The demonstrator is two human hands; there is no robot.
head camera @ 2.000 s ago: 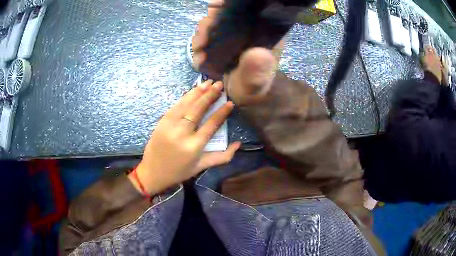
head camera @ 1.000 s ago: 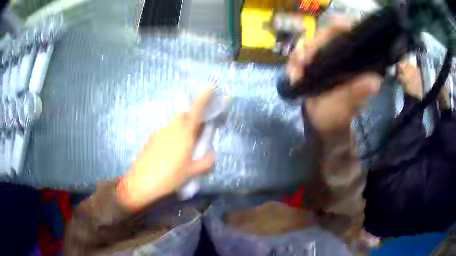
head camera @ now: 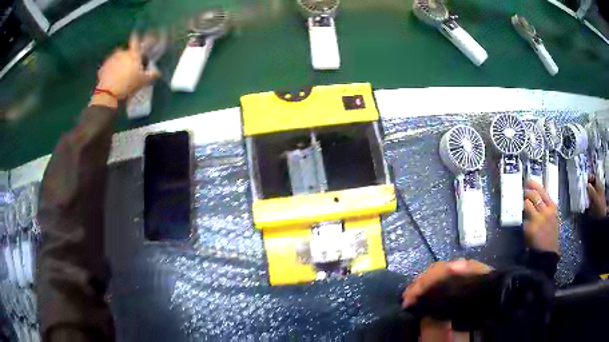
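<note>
My left hand (head camera: 123, 75) is stretched out over the green conveyor at the upper left. It grips a white handheld mini fan (head camera: 140, 100), whose head is blurred beyond the fingers. My right hand (head camera: 444, 284) is at the lower right, closed around the thick black electric screwdriver (head camera: 494, 297); the driver's tip is hard to make out. The yellow and black screw feeder (head camera: 324, 207) stands in the middle, with a metal block at its front.
More white fans lie spaced along the green conveyor (head camera: 267, 60). A smartphone (head camera: 167, 186) lies left of the feeder. Rows of fans (head camera: 471, 207) lie at right, with another person's hand (head camera: 542, 217) among them. More fans stand at the left edge.
The view has tilted up to the feeder and conveyor. My left hand has moved from the bench in front of me to the conveyor; my right hand still holds the screwdriver.
</note>
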